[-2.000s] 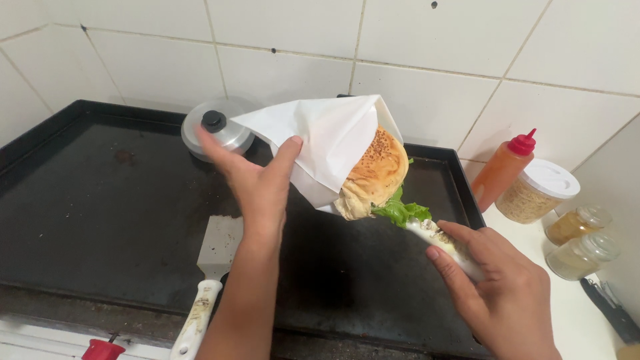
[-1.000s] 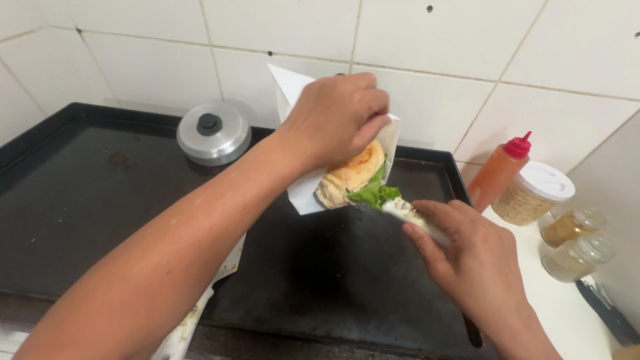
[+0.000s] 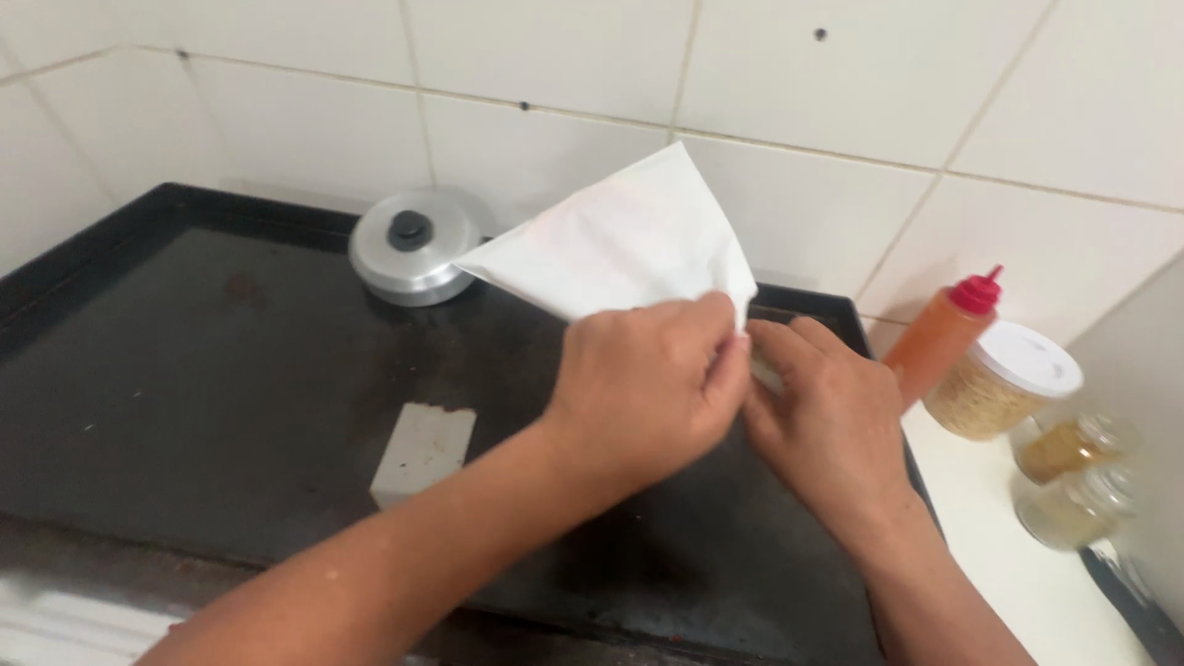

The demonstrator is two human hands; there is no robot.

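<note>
A white paper wrapper (image 3: 620,240) is held up over the black griddle, its top corner pointed toward the wall. My left hand (image 3: 652,379) grips the wrapper's lower right edge, the fingers curled closed. Beside it my right hand (image 3: 823,416) has bent fingers around a pale thing, mostly hidden, at the wrapper's right end. The sandwich seen in earlier frames does not show now; the paper and my hands cover that area. The metal blade of a spatula (image 3: 424,453) lies on the griddle, its handle hidden behind my left forearm.
The black griddle (image 3: 231,407) has raised edges against a tiled wall. A lidded aluminium pot (image 3: 416,250) stands at its back edge. To the right are an orange squeeze bottle (image 3: 943,333), a white-lidded tub (image 3: 990,393), glass jars (image 3: 1073,449) and a dark-handled utensil (image 3: 1128,601).
My left hand has moved from the top of the wrapper to its lower right edge. The paper now hides the bun and lettuce that showed before. My right hand has come up close beside the left.
</note>
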